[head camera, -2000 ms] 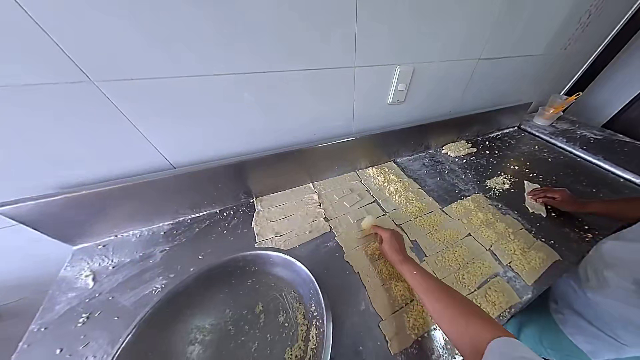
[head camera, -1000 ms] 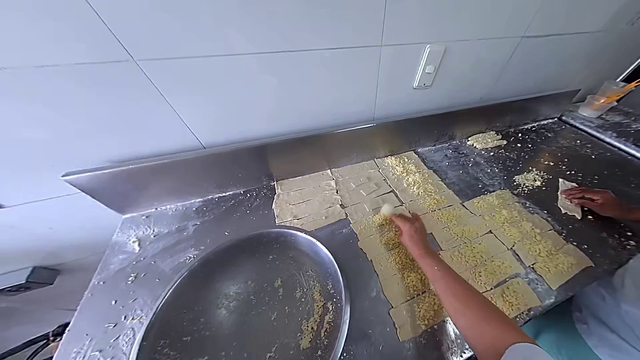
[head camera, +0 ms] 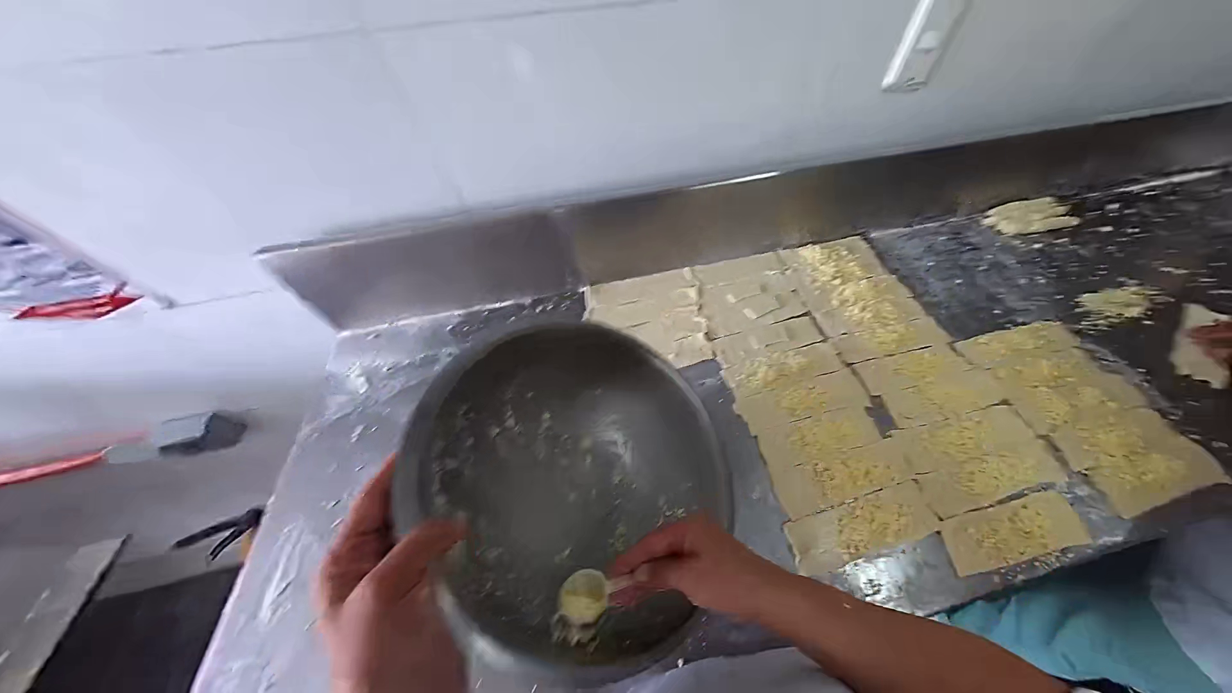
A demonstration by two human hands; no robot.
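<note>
A round metal bowl [head camera: 549, 462] is tilted over the left of the steel worktop. My left hand [head camera: 395, 577] grips its left rim, thumb over the inside. In my right hand [head camera: 683, 568] is a small scoop [head camera: 583, 597] with pale yellow grated filling, low inside the bowl. Bits of the filling cling to the bowl's inner wall. Right of the bowl lie rectangular dough pieces [head camera: 866, 404] in rows, many topped with grated filling, some at the back left without it.
A co-worker's hand [head camera: 1215, 339] touches a dough piece [head camera: 1196, 346] at the far right. Piles of filling [head camera: 1116, 303] and dough [head camera: 1032, 217] lie near it. A steel backsplash [head camera: 693, 226] runs along the wall. Beyond the worktop's left edge are a dark block [head camera: 197, 431] and a black-handled item [head camera: 226, 529].
My left hand has come into view and holds the bowl, which is now tilted. My right hand has moved left from the dough into the bowl. The view has swung left.
</note>
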